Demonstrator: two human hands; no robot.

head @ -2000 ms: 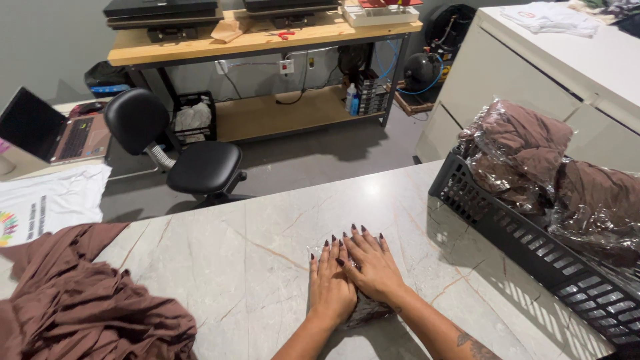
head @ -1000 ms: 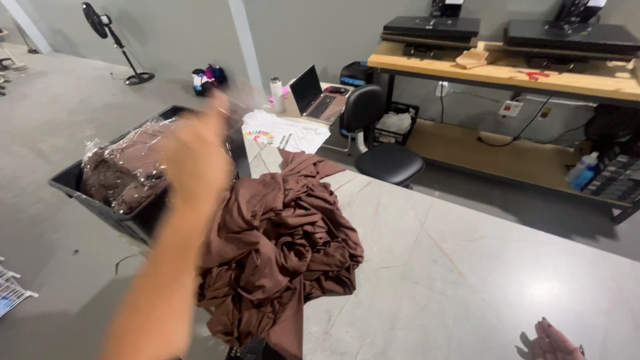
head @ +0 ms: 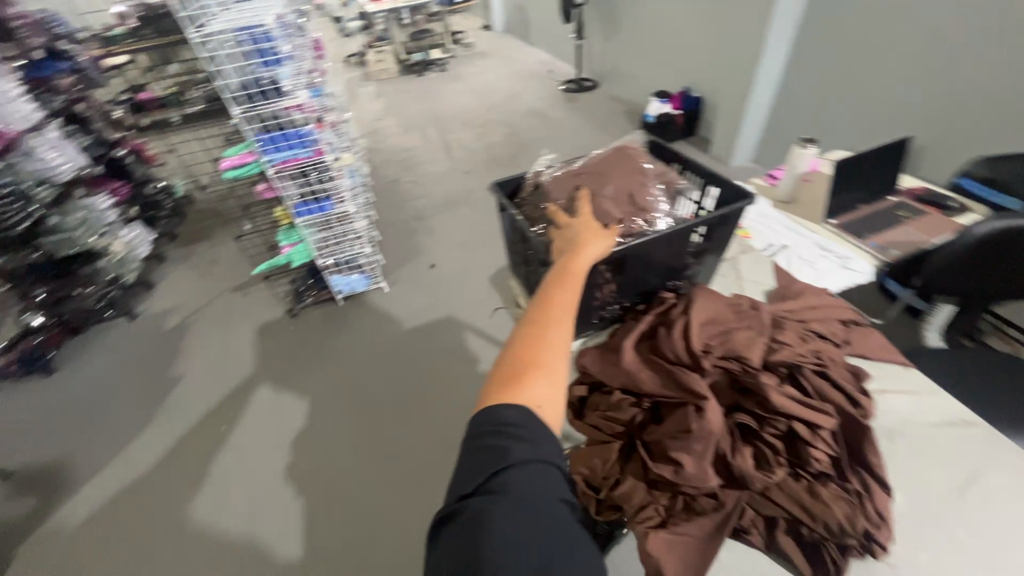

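My left hand (head: 582, 234) reaches out over the near side of a black plastic crate (head: 664, 264), fingers spread against brown fabric in clear plastic wrap (head: 624, 188). Whether the fingers grip the wrap or only rest on it cannot be told. Just this side of the crate, a loose heap of brown fabric (head: 744, 416) lies crumpled on the marble-patterned tabletop (head: 952, 448). My right hand is out of the frame.
A white wire rack (head: 300, 152) with folded items stands to the left on the grey floor. Beyond the table are a laptop (head: 872, 184), a bottle (head: 798, 168), white printed cloth (head: 808, 244) and a black chair (head: 972, 272). A fan (head: 578, 48) stands farther back.
The view has swung left. My left hand, raised and blurred near the crate a second ago, is now down on the wrapped fabric. My right hand has left the view.
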